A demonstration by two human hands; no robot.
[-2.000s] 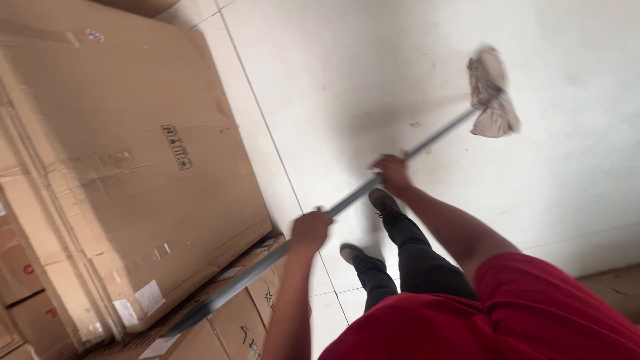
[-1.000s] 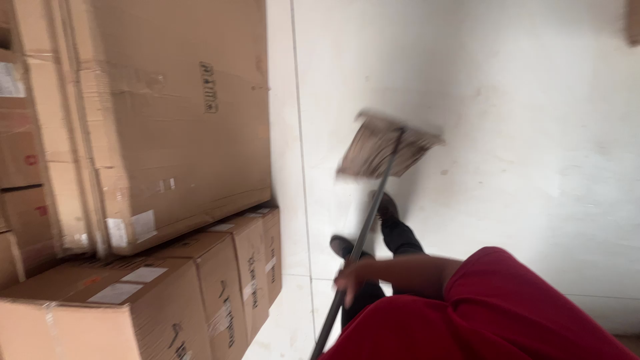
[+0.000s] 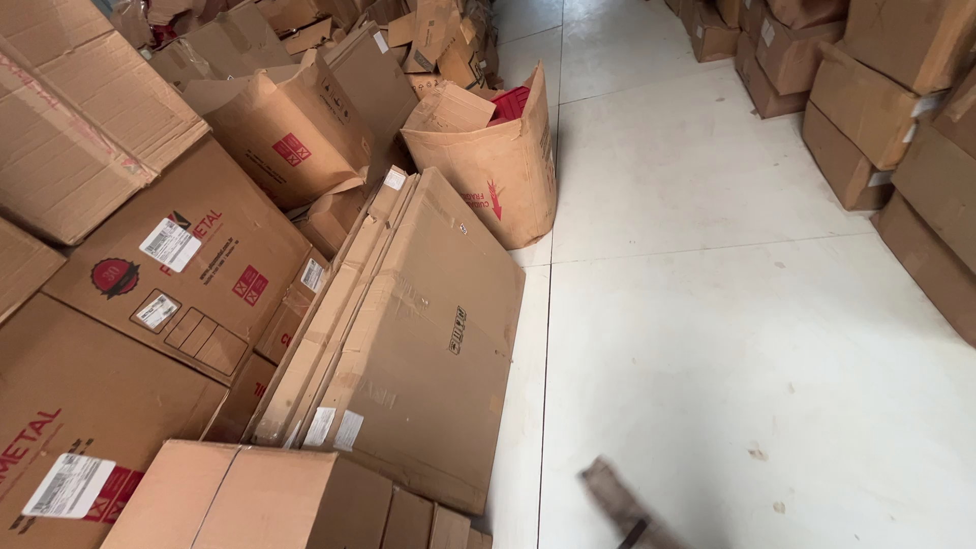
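At the bottom edge of the head view, a brown cloth mop head (image 3: 619, 496) lies over the pale tiled floor (image 3: 732, 320), blurred. A short dark piece of its pole (image 3: 634, 532) shows at the frame's edge. The rest of the pole is out of the picture, and so are both my left hand and my right hand. To the left of the mop head, a large flat cardboard carton (image 3: 427, 335) stands on its edge, leaning on other flat cartons.
Stacked cardboard boxes (image 3: 191, 259) fill the left side. An open carton (image 3: 488, 175) holding cardboard and a red item stands beyond the flat carton. More boxes (image 3: 869, 99) line the right side. Small marks spot the floor between the rows.
The view has swung up and along the aisle. My hands, seen on the pole earlier, have left the frame, and the mop head now shows only at the bottom edge.
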